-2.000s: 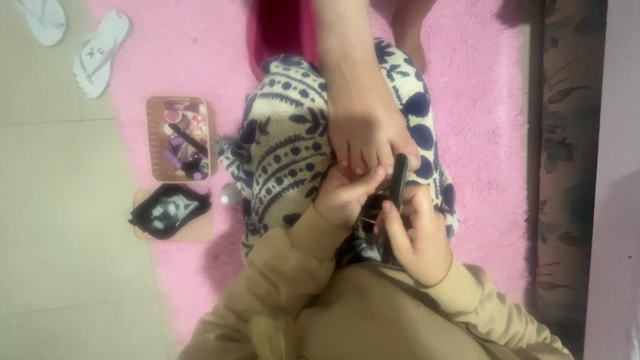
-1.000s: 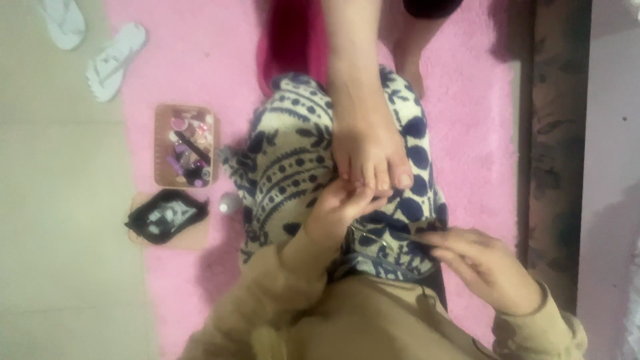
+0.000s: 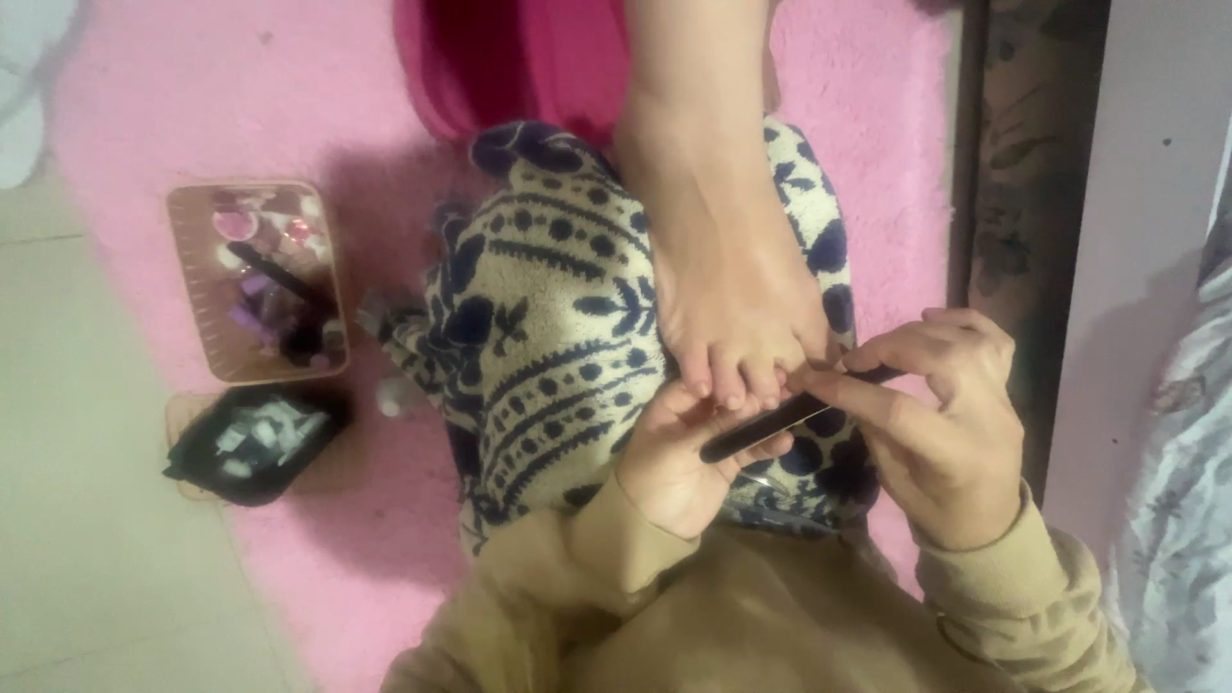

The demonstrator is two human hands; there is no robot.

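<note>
Another person's bare foot (image 3: pixel 736 260) rests on a cream and navy patterned towel (image 3: pixel 568 327) over my lap. My left hand (image 3: pixel 683 467) is under the front of the foot, its fingers holding the toes. A black nail file (image 3: pixel 770 423) slants across just below the toes, one end over my left palm. My right hand (image 3: pixel 938 419) grips the other end of the file between thumb and fingers, close to the big toe. Whether the file touches a nail cannot be told. A thin metal tool (image 3: pixel 760 481) lies partly hidden on the towel below my left fingers.
On the pink rug (image 3: pixel 375 481) at left stand a basket (image 3: pixel 342 289) of small manicure items, a black pouch (image 3: pixel 192 443) with pale pieces on a second tray, and a small bottle (image 3: pixel 393 396). A magenta tub (image 3: pixel 577 67) stands behind the towel. White slippers (image 3: pixel 19 125) lie at upper left.
My right hand was away from the foot, at the towel's right edge, one second ago; it is now beside the big toe with the file. My left hand stays at the toes. The view has shifted.
</note>
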